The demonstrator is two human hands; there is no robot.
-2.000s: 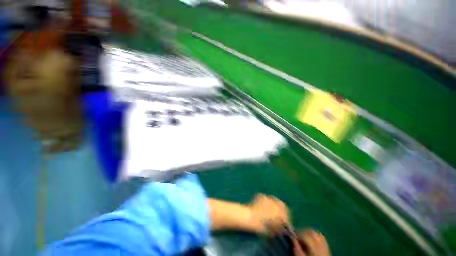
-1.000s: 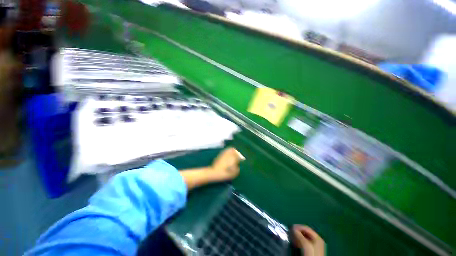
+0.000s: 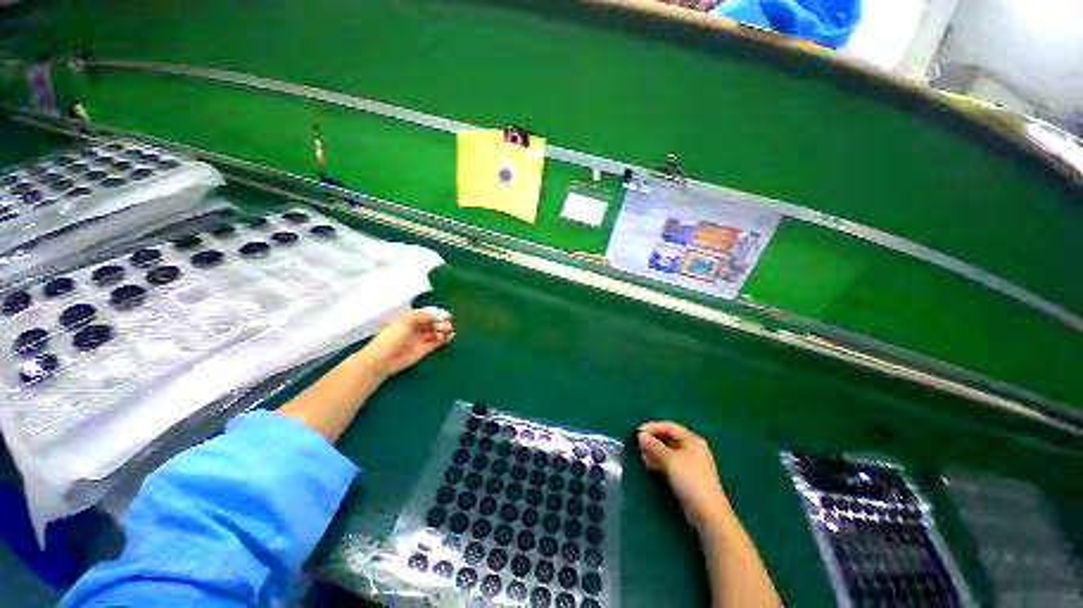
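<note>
A clear liner sheet with tight rows of small black round pads lies on the green bench before me. My left hand is above its upper left, near the tray stack's corner, fingers curled, with a white finger cot on a fingertip. My right hand is just right of the sheet, thumb and fingertips together. Something small and dark shows at its fingertips, too small to name. I cannot tell if the left hand holds anything. The white blister tray at left bears larger black discs.
Another tray stack stands behind at far left. A sheet of dark rows and a greyish clear sheet lie at right. The green partition bears a yellow card, a white label and a picture sheet.
The view has swung right and sharpened, bringing the right-hand sheets into view. My hands were together two seconds ago and are now apart, on either side of the liner sheet's top.
</note>
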